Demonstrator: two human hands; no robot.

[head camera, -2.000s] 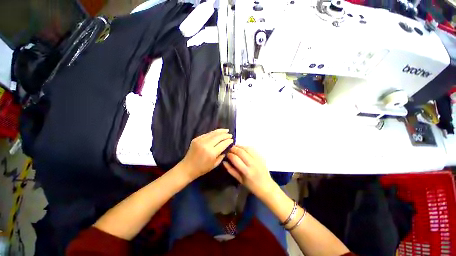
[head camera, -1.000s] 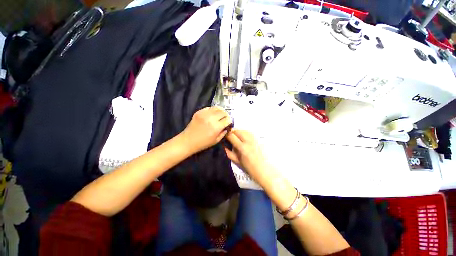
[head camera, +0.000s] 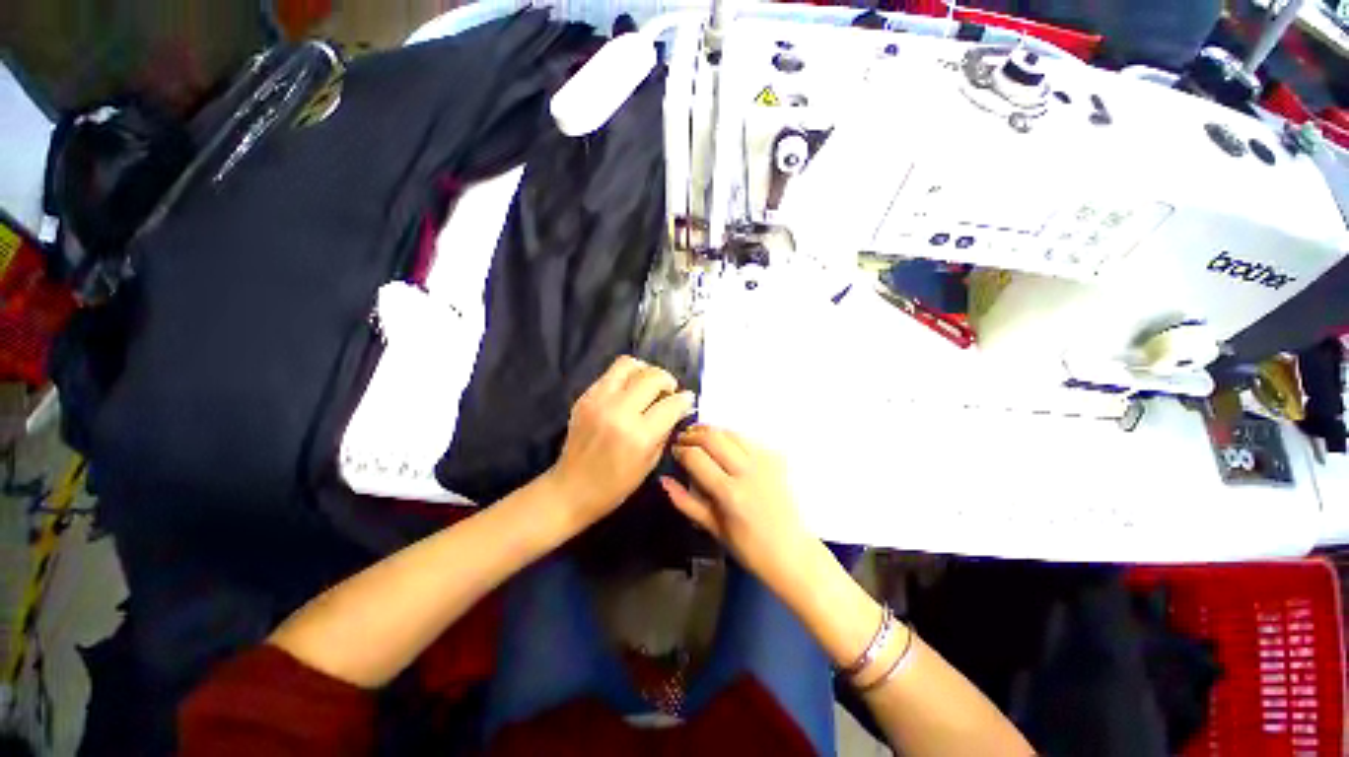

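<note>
A black fabric piece point(head camera: 570, 252) lies on the table left of the needle area and runs down over the front edge. My left hand point(head camera: 624, 439) pinches its right edge a little in front of the presser foot point(head camera: 692, 237). My right hand point(head camera: 735, 481) holds the same edge just beside it, fingertips nearly touching. The fingers hide the pinched seam. The large white sewing machine point(head camera: 1036, 178) stands right of the needle.
A large black fabric pile point(head camera: 252, 252) drapes over the table's left side. Red-handled snips point(head camera: 942, 323) lie under the machine arm. A flat black packet point(head camera: 1255, 450) lies at the right. A red basket point(head camera: 1272, 651) with dark cloth stands below the table's right front.
Both hands first moved toward the needle with the cloth edge, then came back toward the table's front edge. They still pinch the edge. The camera view also shifted.
</note>
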